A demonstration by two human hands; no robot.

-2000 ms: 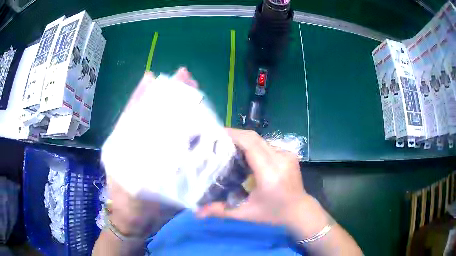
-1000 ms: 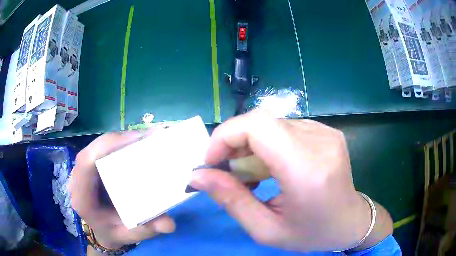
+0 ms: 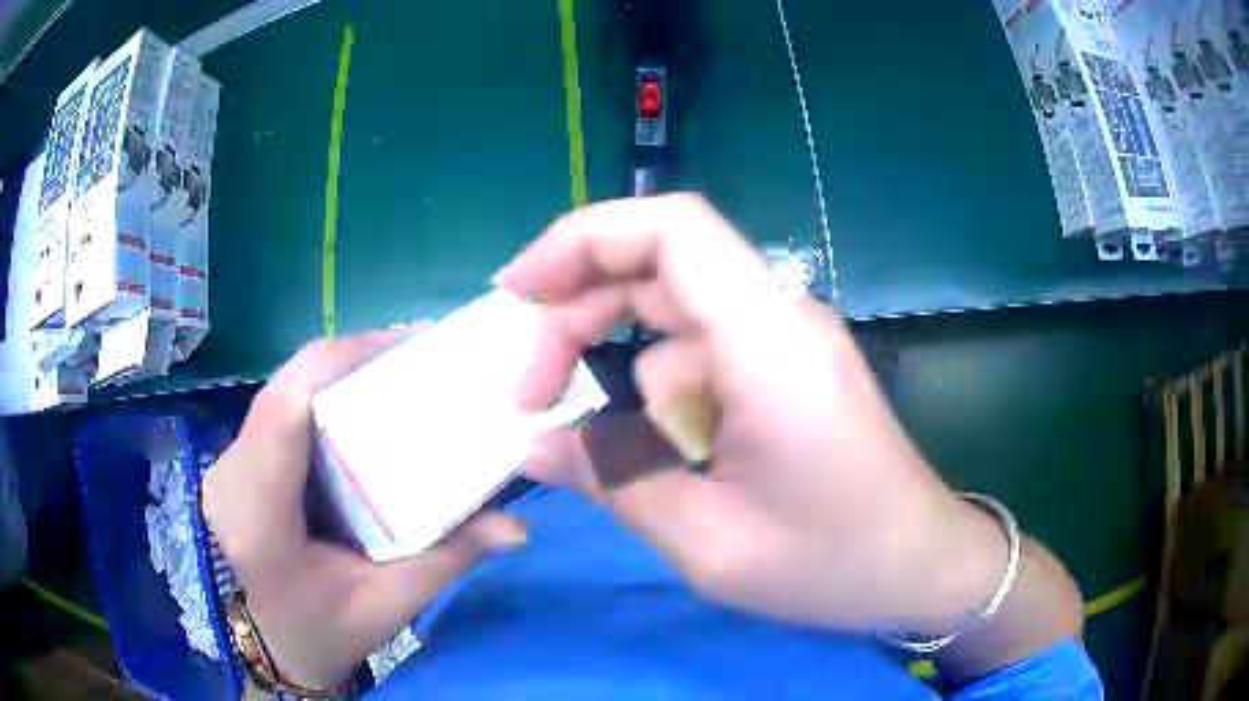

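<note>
A white carton (image 3: 432, 425) is held above my lap with its blank end turned up and a thin red line along one edge. My left hand (image 3: 308, 507) is wrapped around its left side, thumb along the near edge. My right hand (image 3: 726, 397) is at the carton's right end, its fingertips at the end flap. A small tool (image 3: 685, 422), tan with a dark part, sits in the curled fingers of my right hand; its tip is not clear. Shiny clear pieces (image 3: 797, 269) lie behind my right hand, mostly hidden.
Waiting cartons (image 3: 117, 206) stand at the left of the green bench (image 3: 452, 164). A row of cartons (image 3: 1116, 137) leans at the right. A black tool with a red switch (image 3: 651, 99) is mid-bench. A blue basket (image 3: 117, 548) with whitish pieces is below left. A slatted wooden thing (image 3: 1205, 425) is at right.
The carton has tilted and shows its red-lined side. My right hand has moved up and left over the carton's end, its fingers now at the flap, and covers more of the shiny heap.
</note>
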